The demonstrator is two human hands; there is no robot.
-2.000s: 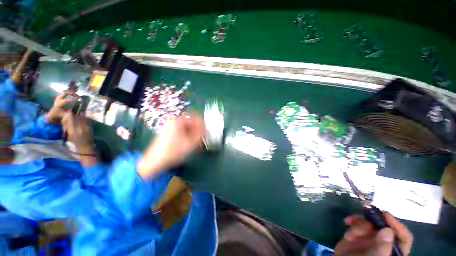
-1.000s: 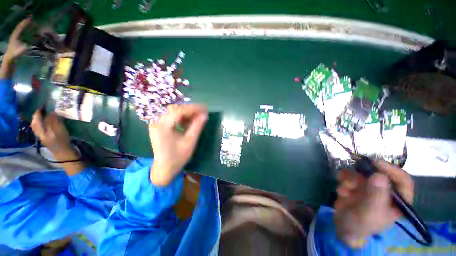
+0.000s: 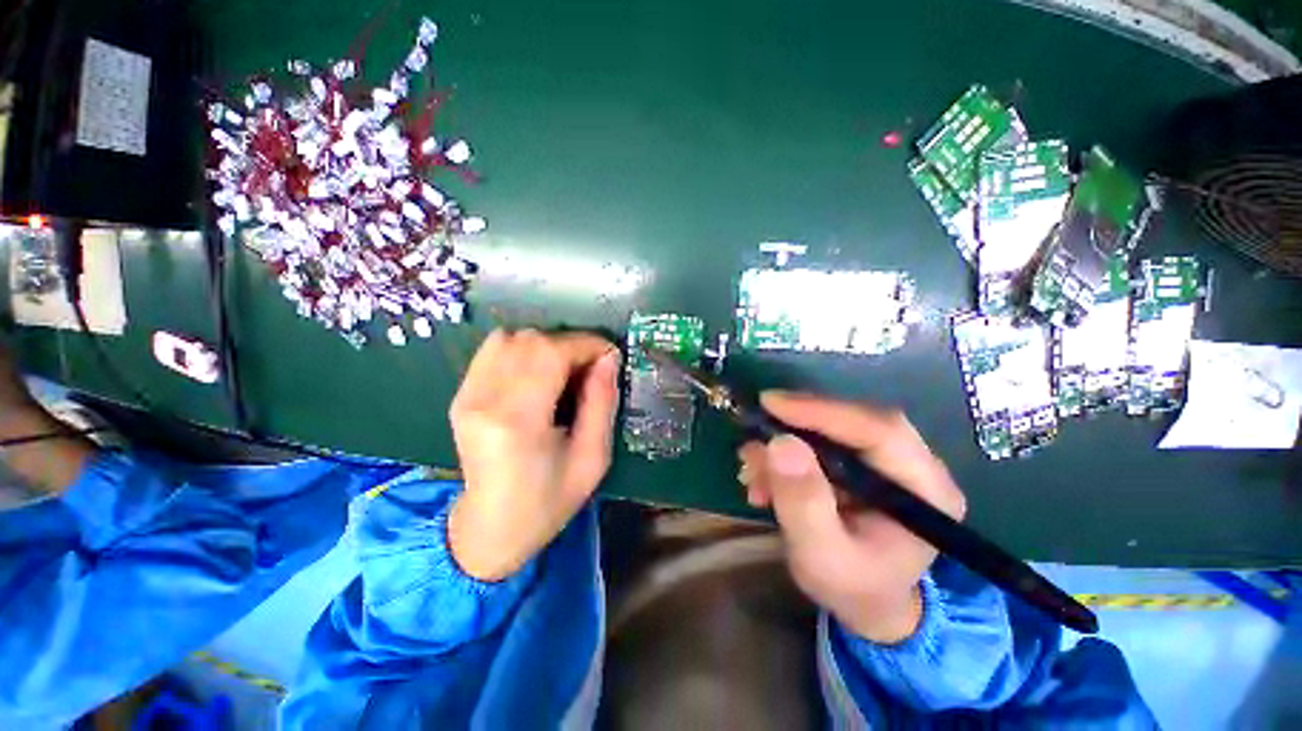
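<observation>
A small green-and-silver circuit board (image 3: 661, 407) lies on the bench in front of me. My right hand (image 3: 853, 517) holds a black soldering iron (image 3: 914, 514) like a pen, its metal tip over the board's upper end. My left hand (image 3: 531, 446) is at the board's left side, thumb and forefinger pinched together at its upper edge. Whether a thin lead is between those fingertips is too small to tell. A second board (image 3: 824, 310) lies just right of the first. A tangled heap of white connectors with dark red wires (image 3: 350, 200) lies at upper left.
Several loose boards (image 3: 1011, 379) overlap at right, beside a white paper sheet (image 3: 1239, 396) and a black fan with a ringed grille (image 3: 1254, 207). A black station (image 3: 114, 114), a cable and a white-and-red object (image 3: 186, 357) are at left. Another person's blue sleeve (image 3: 157, 571) is at lower left.
My view has turned down toward the near bench. My right hand has brought the iron left from the board pile to the single board. My left hand has come from near the connector heap to that board.
</observation>
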